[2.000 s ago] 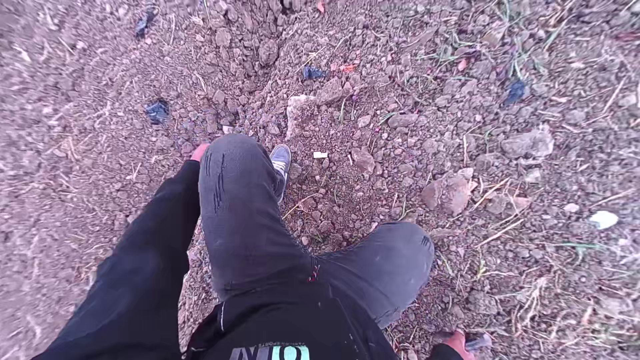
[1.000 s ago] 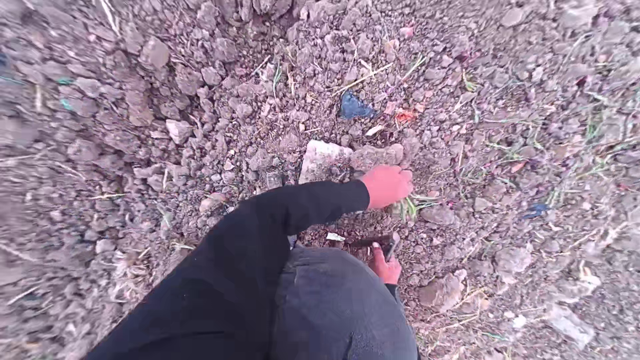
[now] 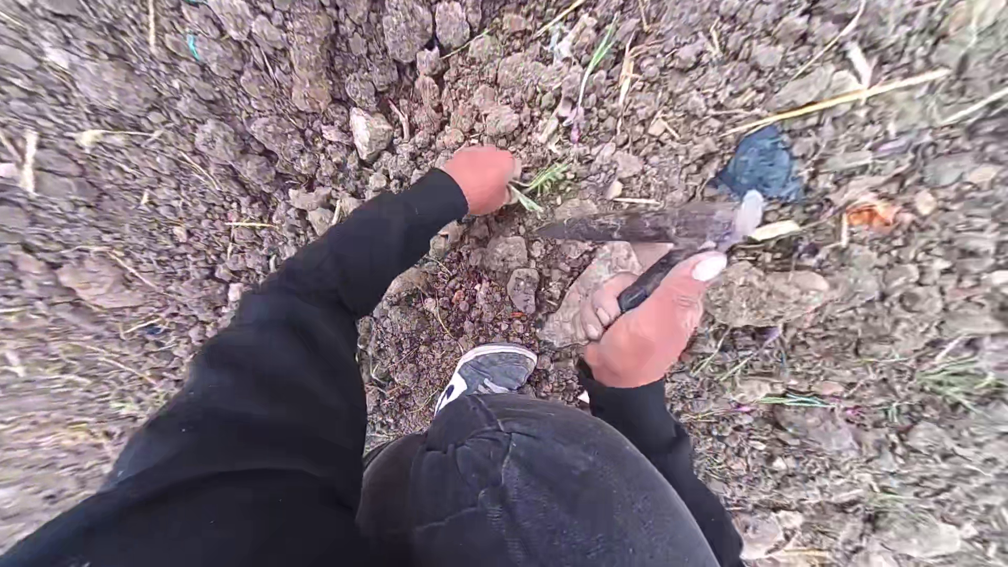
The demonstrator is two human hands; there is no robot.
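Observation:
My left hand [image 3: 482, 179], in a black sleeve, is closed around a small green plant [image 3: 543, 181] whose leaves stick out to the right of the fingers. To its lower right, my right hand [image 3: 650, 319] grips the dark handle of a hand tool with a flat, soil-stained metal blade [image 3: 630, 224]. The blade points left, with its tip a short way below and right of the plant. A pale flat stone [image 3: 575, 303] lies under and beside the right hand's fingers.
Rough cloddy soil with stones and dry stalks surrounds the hands. A blue plastic scrap [image 3: 762, 165] and an orange scrap [image 3: 870, 214] lie at the right. My shoe [image 3: 492, 368] and bent knee are below the hands. A whitish stone [image 3: 370, 134] lies at upper left.
Both hands have come forward over the soil since the first frame. Since the middle frame, my left hand has moved left of the blue scrap, and the tool's blade now shows plainly. The view has shifted.

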